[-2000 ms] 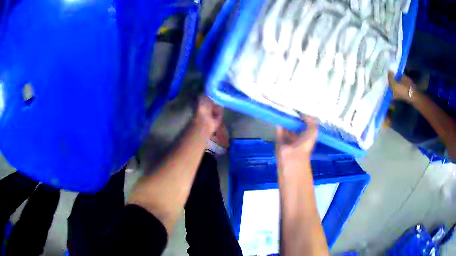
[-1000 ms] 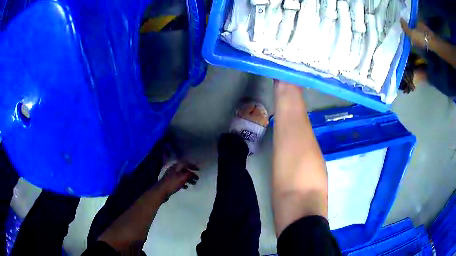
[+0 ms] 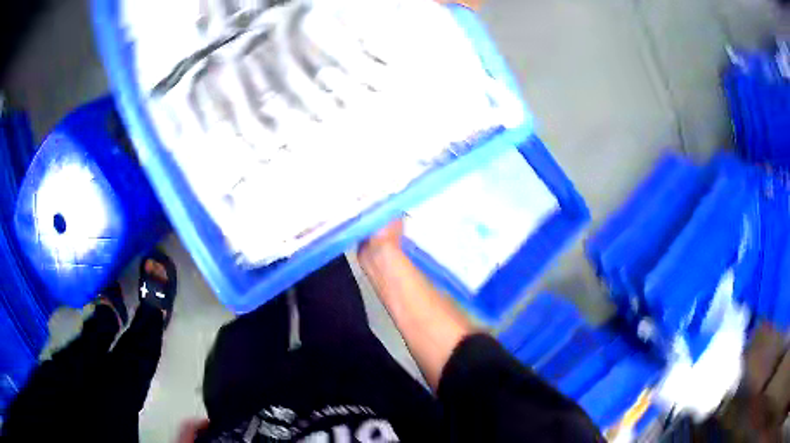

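Note:
A blue tray (image 3: 199,251) fills the upper middle of the view, tilted and blurred. A white sheet and rows of long pale parts (image 3: 251,86) lie in it. My right hand (image 3: 381,240) grips the tray's near edge, its fingers partly hidden beneath. My left hand (image 3: 192,429) is only a small blurred patch at the bottom edge, away from the tray; its fingers cannot be made out. Part of another person's hand (image 3: 468,3) shows at the tray's far side, at the top edge.
Below the held tray is another blue tray (image 3: 567,206) with a white sheet. Stacked blue trays (image 3: 667,234) stand at the right, with white material beside them. A blue stool (image 3: 74,212) and a person's sandalled feet (image 3: 156,281) are at the left.
The held tray now appears further left and lower, turned the other way. The stool appears smaller at the left. My left hand has dropped to the bottom edge. More stacked trays show at right.

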